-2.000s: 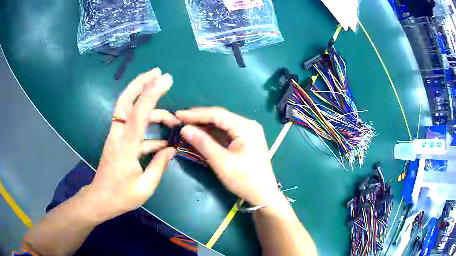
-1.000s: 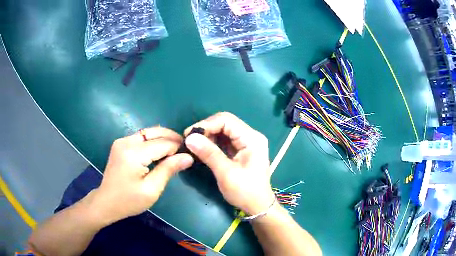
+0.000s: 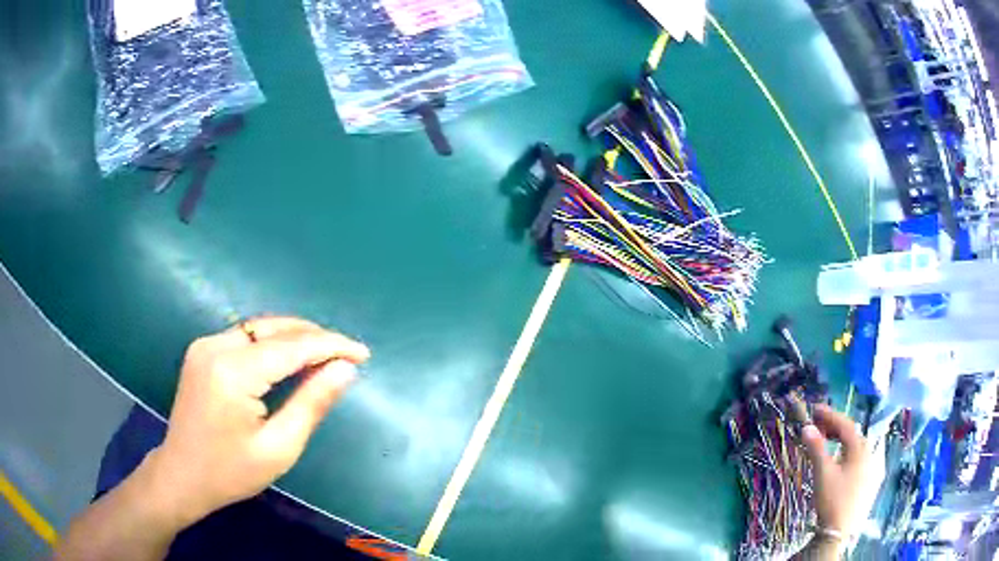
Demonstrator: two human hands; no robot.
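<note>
My left hand (image 3: 257, 411) is over the table's near left part, thumb and fingertips pinched together. Nothing shows between them, though a small piece could be hidden. My right hand (image 3: 838, 466) is at the lower harness pile (image 3: 772, 471) on the right, its thumb and fingers at the black connectors near the top of the pile. Whether it grips one cannot be told. The upper harness pile (image 3: 646, 236) lies fanned out, black connectors to the left and pale wire tips to the right.
Two clear zip bags (image 3: 170, 82), (image 3: 422, 55) lie at the top, dark narrow pieces (image 3: 197, 186), (image 3: 436, 129) at their mouths. A yellow line (image 3: 498, 400) crosses the green table. A white sheet (image 3: 679, 13) is at the top. Blue and clear holders (image 3: 876, 279) stand on the right.
My hands have parted. My right hand has moved far right to the lower pile. The dark connector and its wires no longer show between my hands. The view has shifted to the right.
</note>
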